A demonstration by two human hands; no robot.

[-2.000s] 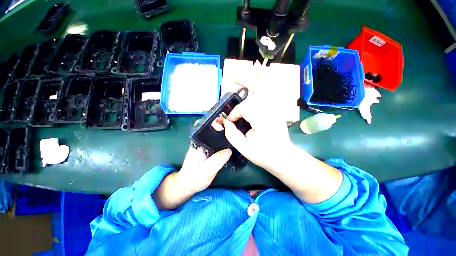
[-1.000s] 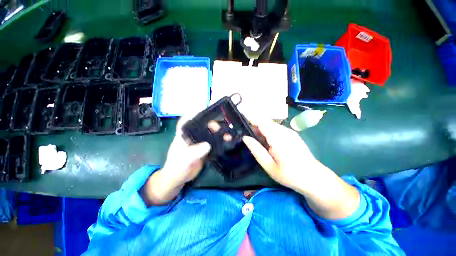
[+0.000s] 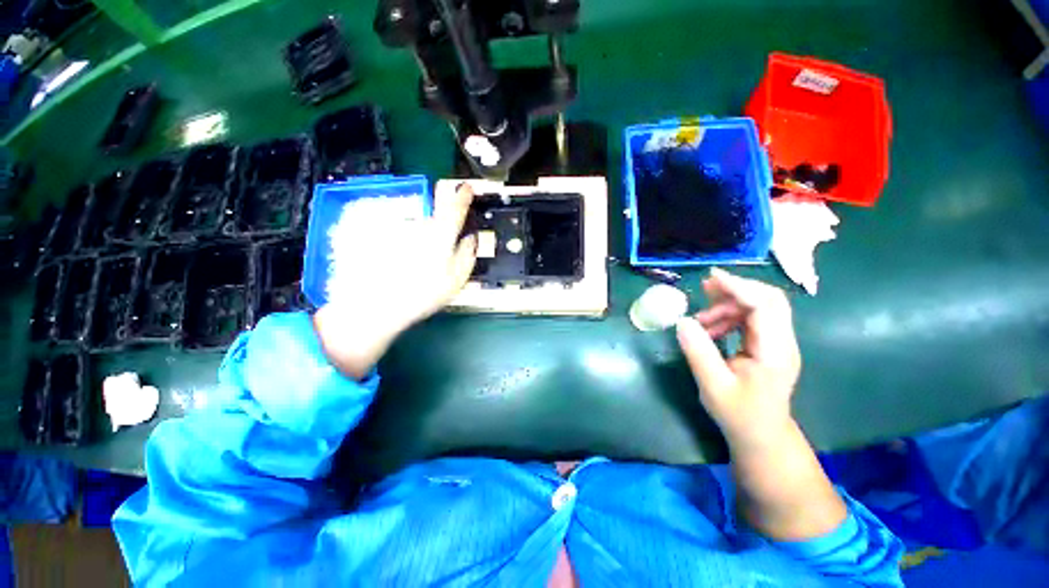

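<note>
A black housing (image 3: pixel 554 239) lies open side up in the cream nest block (image 3: pixel 592 301) under the toggle press (image 3: pixel 489 98). My left hand (image 3: pixel 397 270) reaches over the left blue bin, its fingers on the housing's left end and the block's left edge. My right hand (image 3: pixel 748 350) is raised just right of the whitish glue bottle (image 3: pixel 659 308), fingers curled and thumb and fingers apart. The fingertips are close to the bottle's right end; whether they touch it is unclear.
The left blue bin (image 3: pixel 316 236) holds white pieces. The right blue bin (image 3: pixel 756 190) holds black loops. A red bin (image 3: pixel 877 144) and tissue (image 3: pixel 802 238) are at the right. Rows of waiting housings (image 3: pixel 219 304) and another wad (image 3: pixel 129 400) are at the left.
The housing has gone from both hands into the nest block. My left hand has moved up beside it; my right hand has moved right to the glue bottle. The view has shifted.
</note>
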